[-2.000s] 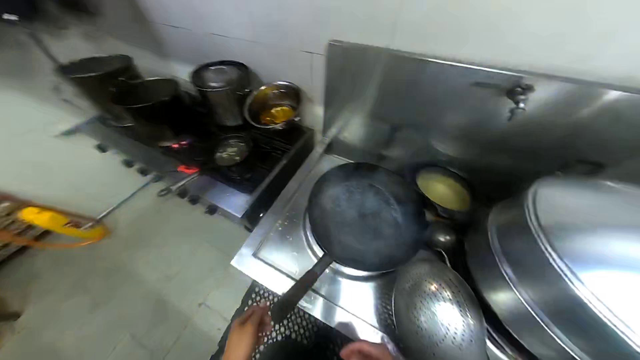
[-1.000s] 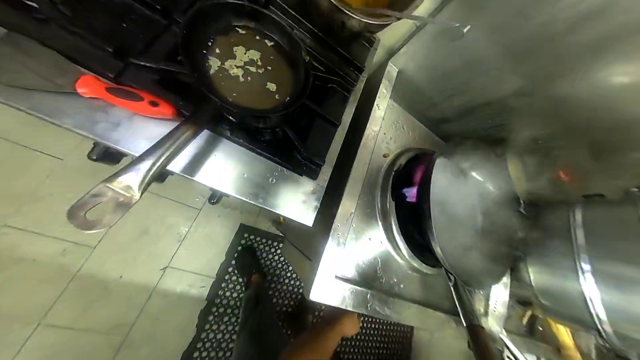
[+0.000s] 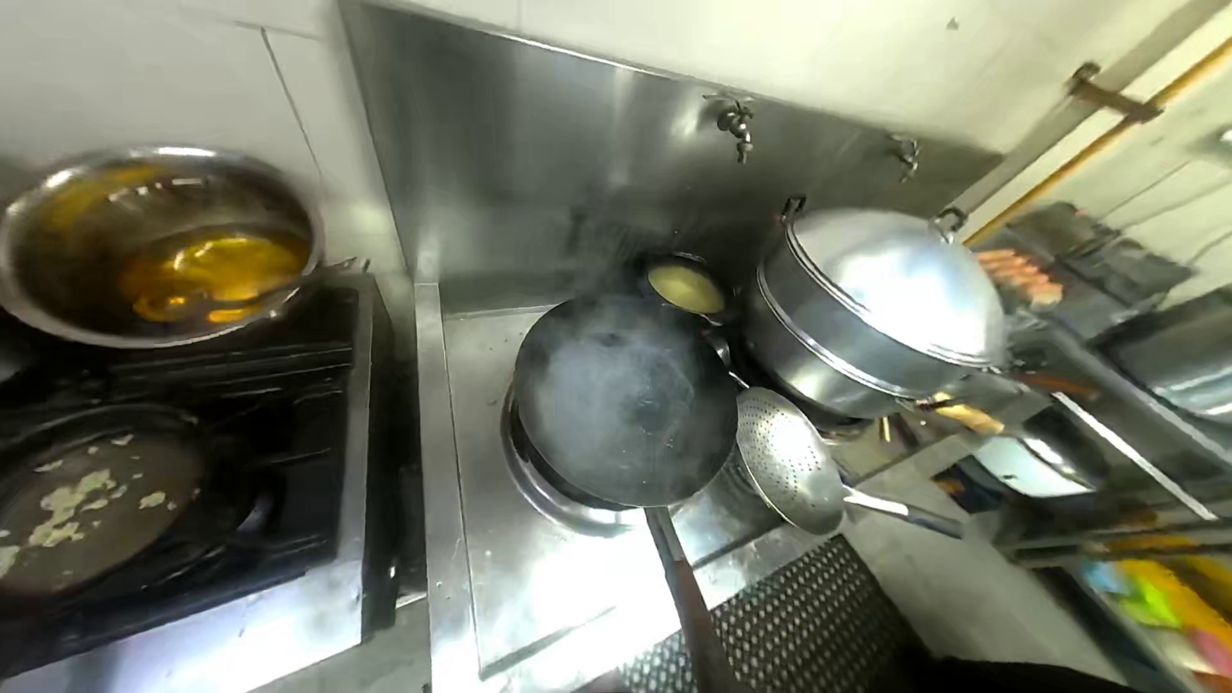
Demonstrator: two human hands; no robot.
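Neither of my hands shows clearly; a dark blurred shape lies at the bottom right edge. A black wok sits over the round burner ring, steam or smoke rising from it, its long handle running down to the bottom edge. To its right lies a perforated metal strainer ladle. Behind the wok stands a dark pot of pale yellow liquid. A frying pan with liquid and pale bits rests on the black stove at left. Above it is a steel bowl with orange-yellow liquid and a utensil.
A large lidded steel steamer pot stands right of the wok. Taps project from the steel backsplash. A perforated black mat lies on the floor in front. Shelves with pans and reddish food are at right.
The view has swung from the frying pan back over the wok. The wok, tilted off the burner ring a second ago, now lies over it. The hand seen earlier at the bottom is out of view.
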